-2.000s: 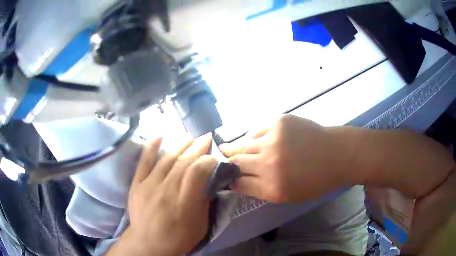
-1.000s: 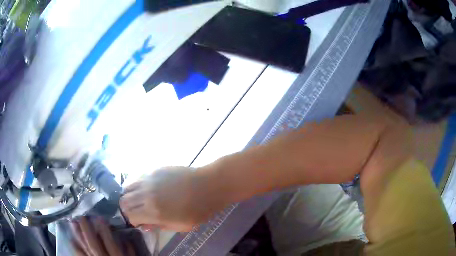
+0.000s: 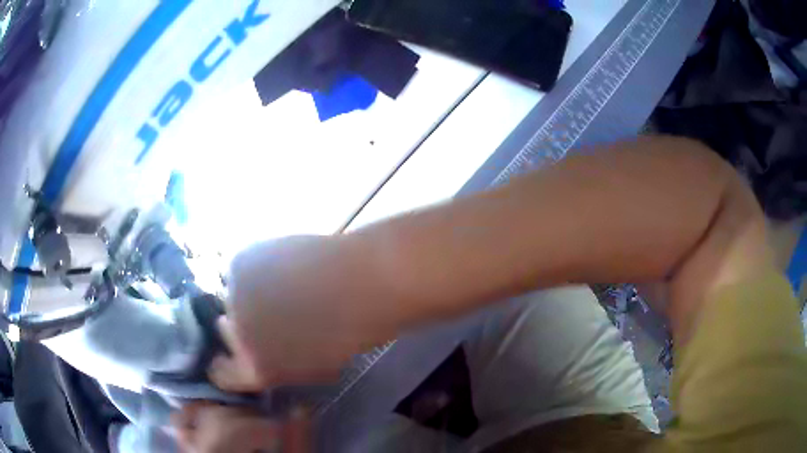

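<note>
The light grey garment piece (image 3: 142, 341) lies bunched at the lower left, below the machine head. A dark trim (image 3: 209, 323) runs along its right side, beside the grey cylindrical attachment (image 3: 166, 265). My right hand (image 3: 288, 314) is at the dark trim, just right of the attachment, with its fingertips on the cloth edge; it is somewhat blurred. My left hand (image 3: 243, 429) is low in the picture, blurred and partly cut off by the bottom edge, at the cloth below my right hand. The needle area is too small and bright to make out.
The white sewing machine (image 3: 97, 115) with blue JACK lettering fills the upper left. A black flat rectangle (image 3: 469, 35) and dark and blue scraps (image 3: 347, 95) lie on the white table. A ruler strip (image 3: 575, 111) follows the table edge. Dark cloth (image 3: 726, 133) is heaped at the right.
The view has swung right, so the machine head now sits at the left. My right hand stays by the attachment; the light cloth beside it is more bunched up than a second ago.
</note>
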